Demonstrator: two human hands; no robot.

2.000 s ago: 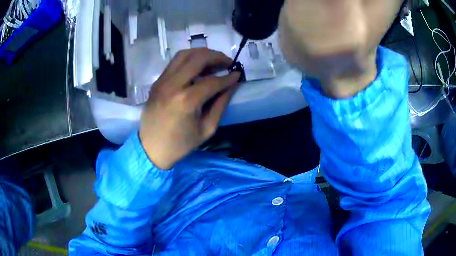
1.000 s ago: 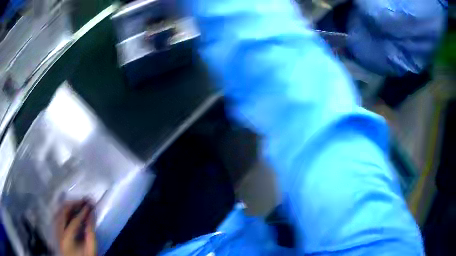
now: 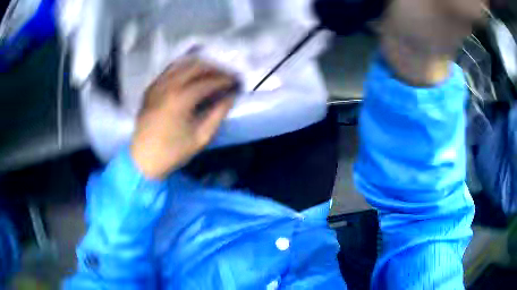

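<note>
The white plastic housing (image 3: 278, 110) lies in front of me, blurred, its near edge towards my body. My left hand (image 3: 184, 107) is at its near edge, fingers curled together around something small and dark that is too blurred to name. My right hand (image 3: 428, 28) is at the top right, blurred and partly cut off by the frame edge, around the black electric screwdriver (image 3: 348, 12). Its thin bit (image 3: 286, 56) points down-left, its tip just right of my left fingertips. Whether a screw is on the tip cannot be told.
A blue bin (image 3: 35, 28) stands at the upper left on the dark bench (image 3: 28, 107). Thin pale cables (image 3: 479, 68) show at the upper right. Blue clothing of another person (image 3: 496, 158) shows at the right edge.
The view swung to the right side and came back. The screwdriver was at the dark part two seconds ago; its tip is now a little right of my left hand.
</note>
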